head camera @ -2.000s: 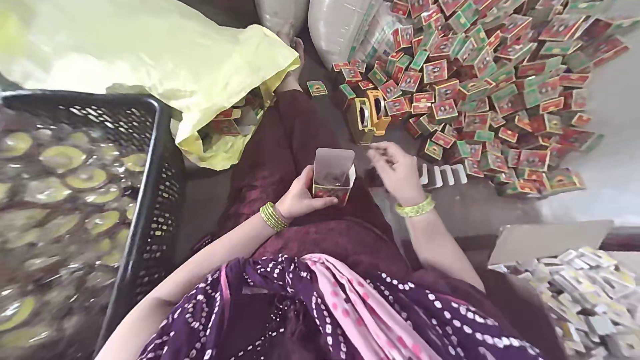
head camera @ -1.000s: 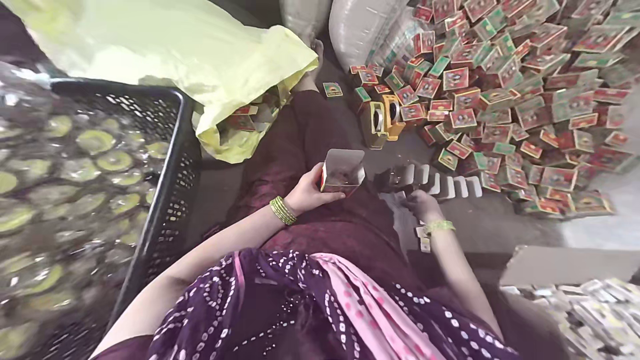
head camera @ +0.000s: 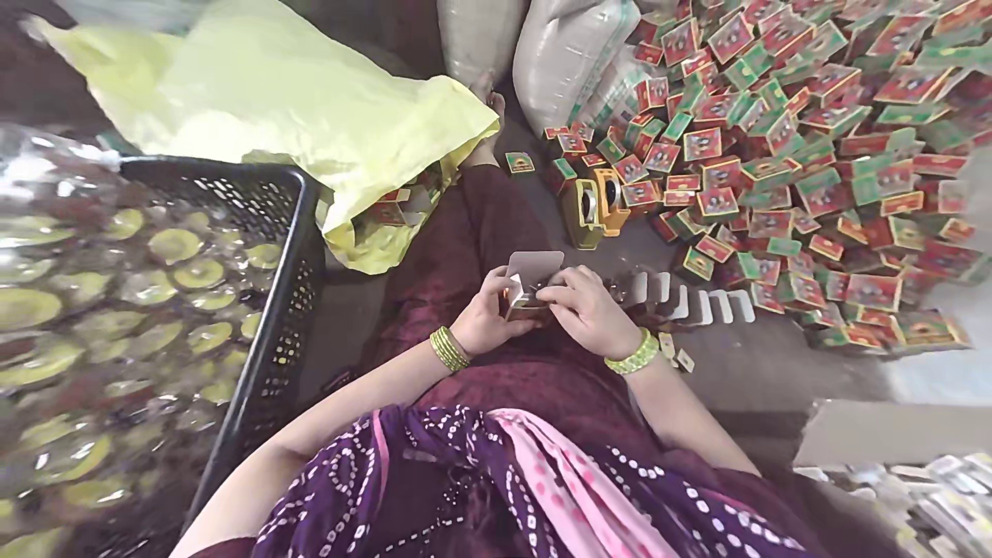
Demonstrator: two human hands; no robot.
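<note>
My left hand [head camera: 492,316] holds a small cardboard box [head camera: 535,273] above my lap, its pale flap standing up. The fingers of my right hand [head camera: 589,308] are at the box's opening; something small and dark shows at their tips, too small to name. Just right of that hand, several pale-topped pieces [head camera: 694,304] lie in a row on the floor. A few small pale pieces [head camera: 676,353] lie near my right wrist.
A black plastic crate [head camera: 298,225] of clear-wrapped yellowish items stands at left. A yellow sack [head camera: 310,116] holds boxes. Two tape dispensers [head camera: 595,208] stand ahead, beside a heap of red and green boxes [head camera: 775,163]. White sacks [head camera: 570,58] are behind; an open carton [head camera: 852,438] is lower right.
My right hand has come from the floor at the right, beside the row of pieces, to the opening of the box. My left hand still holds the box.
</note>
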